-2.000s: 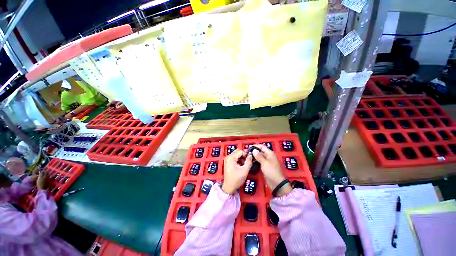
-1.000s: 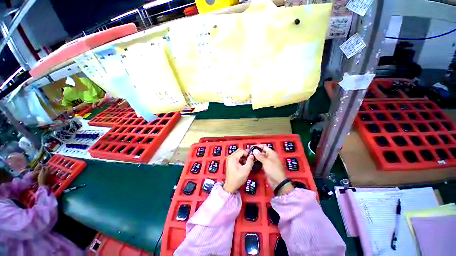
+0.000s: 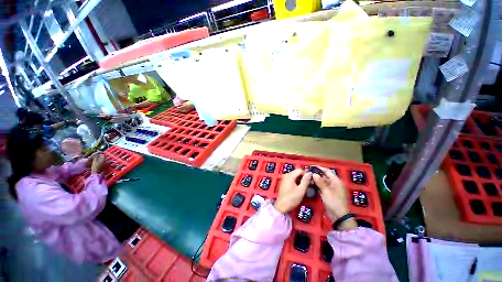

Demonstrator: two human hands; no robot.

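Observation:
A red turnover tray (image 3: 220, 254) lies in front of me, its square pockets holding dark smartwatch units. Some screens show white and red marks, others are black. My left hand (image 3: 292, 190) and my right hand (image 3: 331, 193) meet over the upper middle of the tray. Their fingertips hold one small dark smartwatch unit (image 3: 315, 171) between them, mostly covered by the fingers. Another dark unit (image 3: 311, 190) shows just below the fingertips; whether a hand touches it I cannot tell. My right wrist has a black band.
A person in a pink smock (image 3: 60, 206) sits at left by a small red tray (image 3: 124, 161). More red trays stand at back left (image 3: 192, 160) and right (image 3: 468, 212). Yellow sheets (image 3: 330, 71) hang ahead. A metal upright (image 3: 440, 126) and record sheets (image 3: 448, 261) are at right.
The view has turned left, so the scene sits further right and more of the seated person shows. My hands stay together over the tray with the unit.

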